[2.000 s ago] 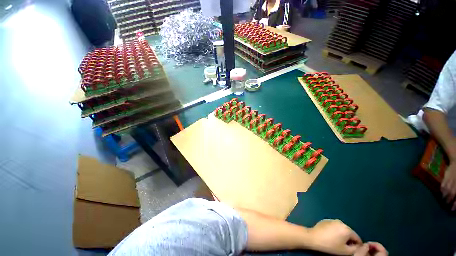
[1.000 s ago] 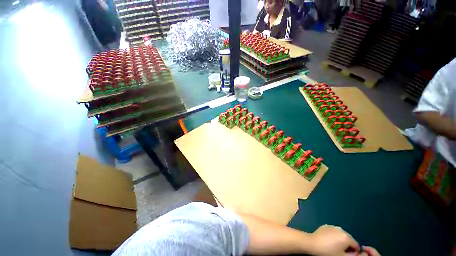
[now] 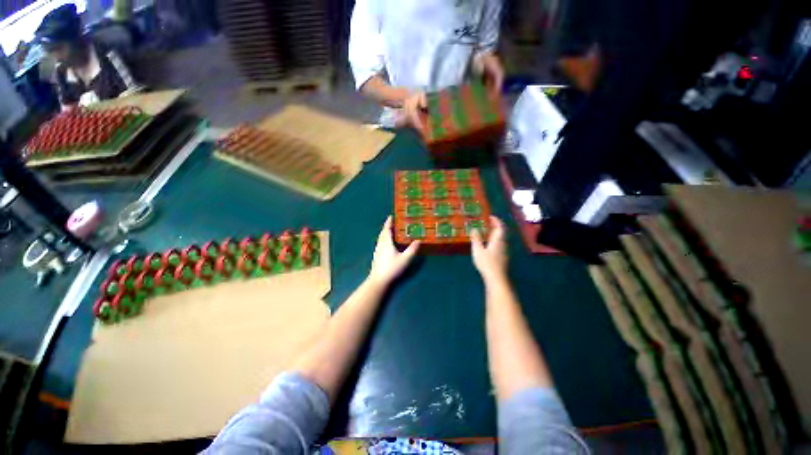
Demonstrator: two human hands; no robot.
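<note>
An orange-red fixture (image 3: 442, 207) with green boards in its pockets, in rows, lies in front of me in the middle of the bench. My left hand (image 3: 391, 253) holds its near left corner. My right hand (image 3: 488, 250) holds its near right corner, fingertips on the edge. Both hands look bare. A cardboard sheet (image 3: 204, 364) lies at left, bearing rows of green board assemblies (image 3: 213, 259) with upright red rings along its far side.
A facing person (image 3: 422, 44) in white holds another orange-red fixture (image 3: 462, 115). A second cardboard sheet with boards (image 3: 342, 138) lies back left. A dark bench machine (image 3: 614, 115) stands at right, stacked trays (image 3: 702, 338) at near right. Stacked boards and another person are far left.
The view has swung right. My hands, earlier close together low in the picture, are now apart on the fixture. The facing person's fixture now shows raised in their hands.
</note>
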